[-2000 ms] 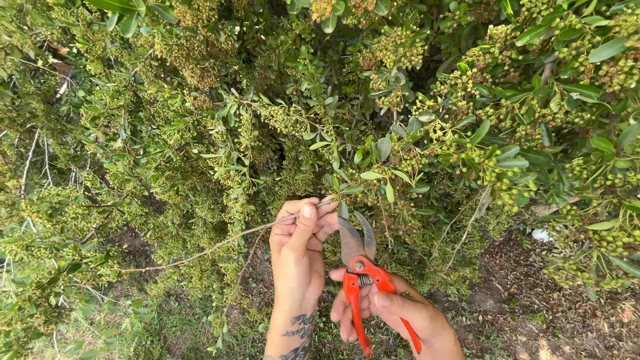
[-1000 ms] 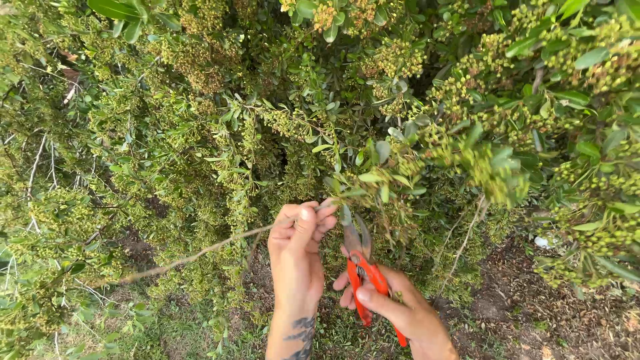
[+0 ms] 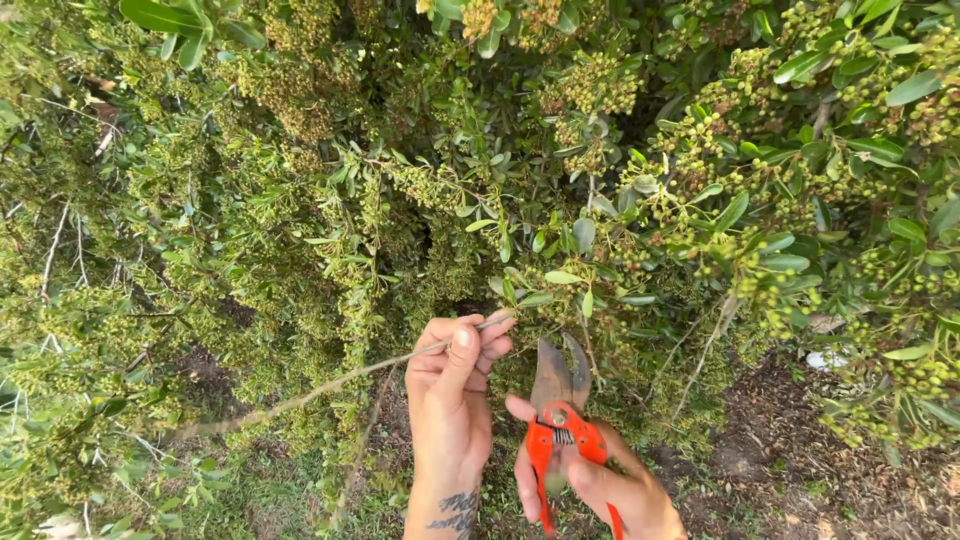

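Note:
My left hand pinches a thin, bare brown twig between thumb and fingers. The twig runs off to the lower left, and its other end points toward small green leaves of the shrub. To the right, my right hand holds bypass pruning shears with red-orange handles and a visible spring. Their stained metal blades point upward and stand slightly apart, close to my left fingertips, with no twig seen between them. Part of the handles is hidden by my right fingers.
A dense shrub with green leaves and berry clusters fills most of the view. Bare branches show at the left, another thin stem at the right. Mulch-covered soil lies lower right, beside a small white object; grass grows below.
The shears' blades, near the leafy stem beside my left fingers one second ago, are now lower and farther from it. My left hand still pinches the twig.

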